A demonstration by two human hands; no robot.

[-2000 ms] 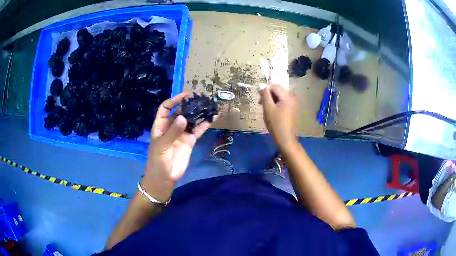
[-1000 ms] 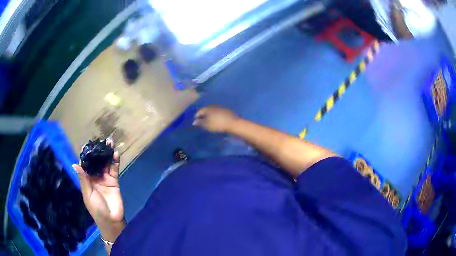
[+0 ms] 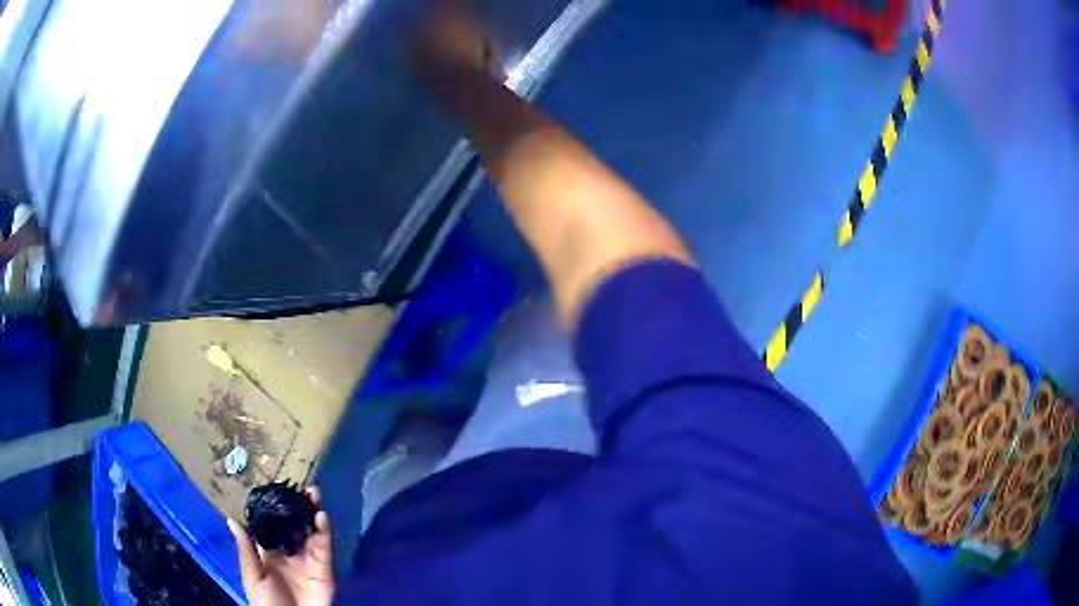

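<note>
My left hand (image 3: 290, 578) is at the lower left, cut off by the bottom edge, and holds a round black ribbed part (image 3: 280, 516) between thumb and fingers. My right hand (image 3: 456, 45) is stretched out to the top, blurred and dark, over the shiny metal housing; whether it holds anything does not show. The stained cardboard mat (image 3: 337, 343) lies beyond my left hand. A small white oval piece (image 3: 236, 459) and a yellowish piece (image 3: 219, 358) lie on it.
A blue crate (image 3: 166, 474) of black parts stands at the lower left. The metal housing (image 3: 308, 201) covers the upper left. Blue crates with copper-coloured rings (image 3: 947, 462) stand on the floor at right. Yellow-black tape (image 3: 885, 130) crosses the floor; a red object (image 3: 858, 18) is at the top.
The view has swung right, towards the housing and ring crates. My right hand has gone from over the mat to the housing. My left hand still holds the black part.
</note>
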